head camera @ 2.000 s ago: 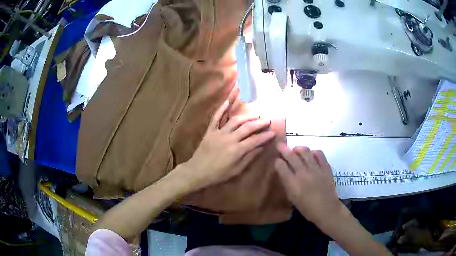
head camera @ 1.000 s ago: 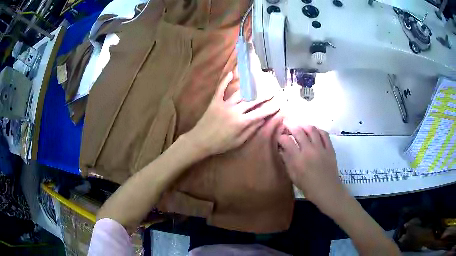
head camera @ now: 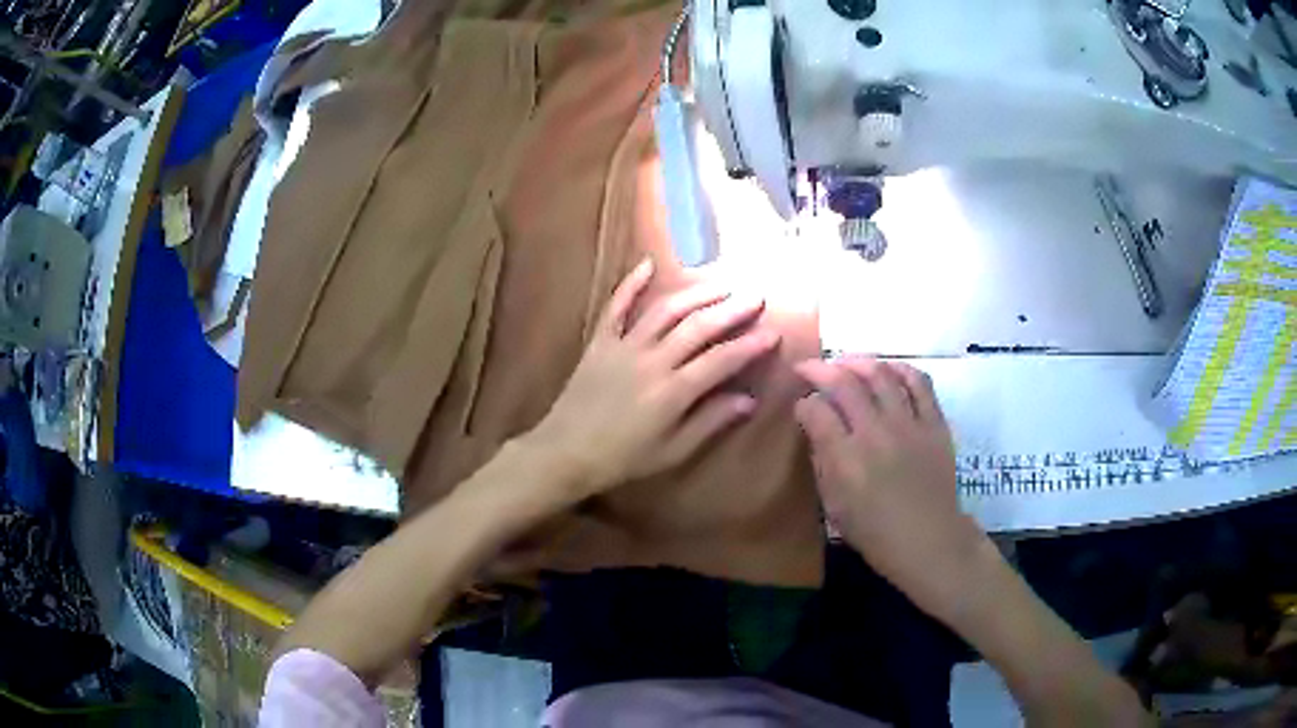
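The brown garment (head camera: 548,185) lies across the table from the back left to the front edge, with its right edge beside the needle area. My left hand (head camera: 662,377) lies flat on the cloth with its fingers spread, left of the needle area. My right hand (head camera: 875,427) is at the cloth's right edge, fingers bent, thumb and fingertips close together on the edge. The white sewing machine (head camera: 981,93) stands at the back right. The needle area is washed out by bright light.
The slim lamp (head camera: 687,178) hangs just beyond my left hand. A yellow-striped chart (head camera: 1235,320) lies at the right. Ruler marks (head camera: 1053,474) run along the front edge. Blue plastic (head camera: 174,384) and brown and white cut pieces (head camera: 216,213) are at the left.
The garment has shifted and turned; its lower left part has moved off the table edge, showing white tabletop there. The flap seen at the front edge is out of sight. Both hands stay on the cloth.
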